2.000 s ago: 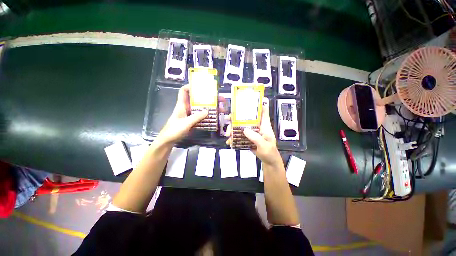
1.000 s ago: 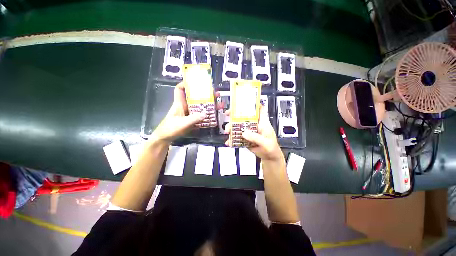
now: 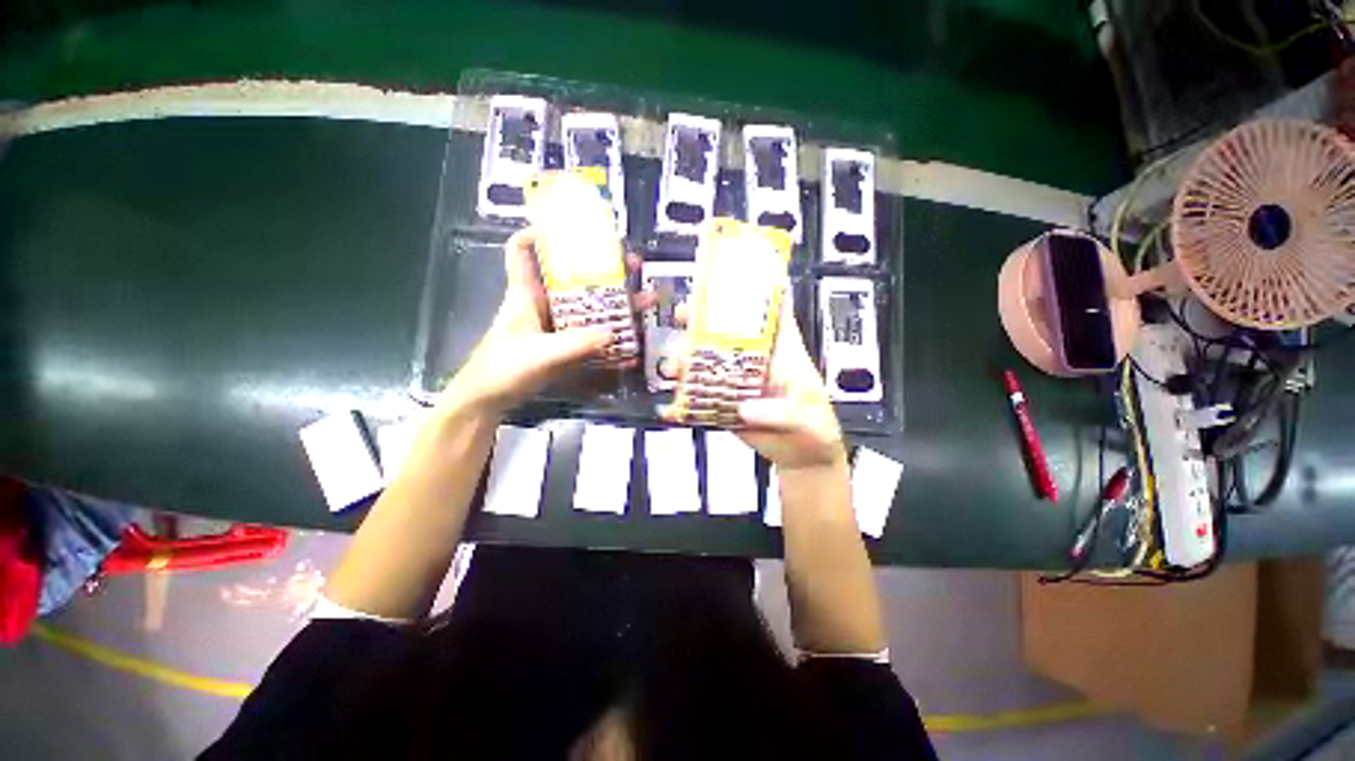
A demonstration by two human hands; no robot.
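My left hand (image 3: 520, 335) holds a yellow-framed keypad phone (image 3: 581, 253), screen and keys up, its screen bright. My right hand (image 3: 791, 394) holds a second keypad phone (image 3: 739, 298) the same way, its top tilted slightly right. Both are above a clear blister tray (image 3: 468, 320). In the tray, phones lie face down, white with dark label areas and dark ovals, such as one phone back (image 3: 849, 339) at the right. The hands and held phones partly hide the tray's pockets.
White rectangular pieces (image 3: 517, 470) lie in a row along the bench's near edge. At the right are a red marker pen (image 3: 1028, 434), a second pen (image 3: 1100, 513), a pink fan (image 3: 1268, 225), a smartphone (image 3: 1082, 302) on its base and a power strip (image 3: 1183, 498) with cables. A cardboard box (image 3: 1137, 647) is below.
Both hands still hold the two phones. The right phone's top has tilted to the right, and the left phone leans slightly more to the left. The whole view has shifted slightly.
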